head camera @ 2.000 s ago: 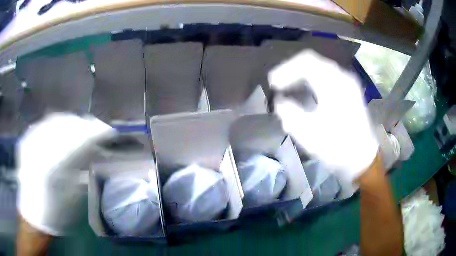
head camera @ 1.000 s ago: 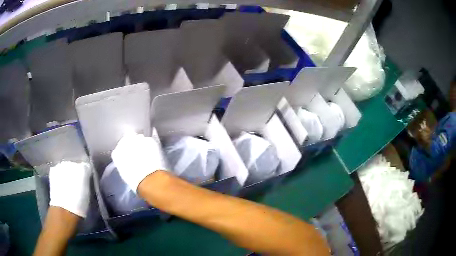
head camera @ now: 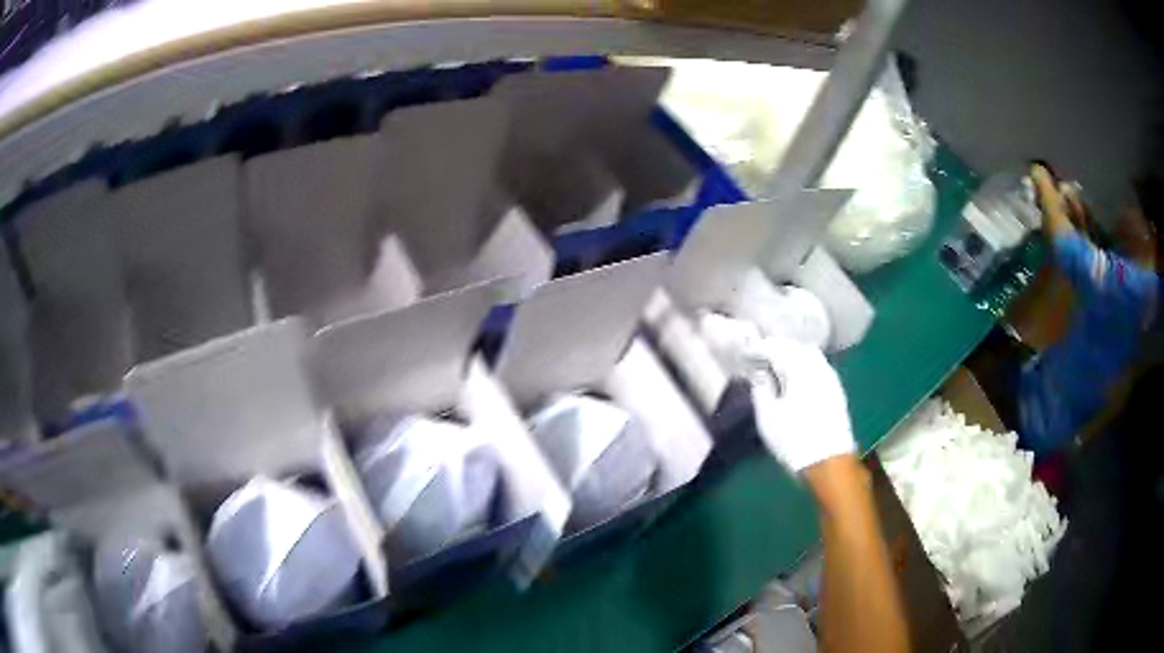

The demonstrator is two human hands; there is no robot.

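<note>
Open retail boxes (head camera: 266, 626) stand in a front row, pale lids raised. Several hold a rounded unit in a cloudy poly bag (head camera: 283, 551). My right hand (head camera: 802, 406), in a white glove, is at the front edge of the row's right-end boxes, beside two whitish bagged units (head camera: 794, 314). Its fingers are bent and blurred; I cannot tell whether they grip the box or a bag. A pale blurred shape at the bottom left edge may be my left glove, but its fingers and any hold are not readable.
Behind stands another row of open boxes (head camera: 313, 217) below a pale shelf (head camera: 383, 49). A clear bag of white items (head camera: 881, 191) lies beyond a grey post (head camera: 836, 96). A carton holds a white heap (head camera: 977, 510). A person in blue (head camera: 1085, 338) is at the right.
The view has shifted, moving the boxes left and down in the picture. My right hand has gone from a left-side box to the right end. My left hand is no longer clearly visible.
</note>
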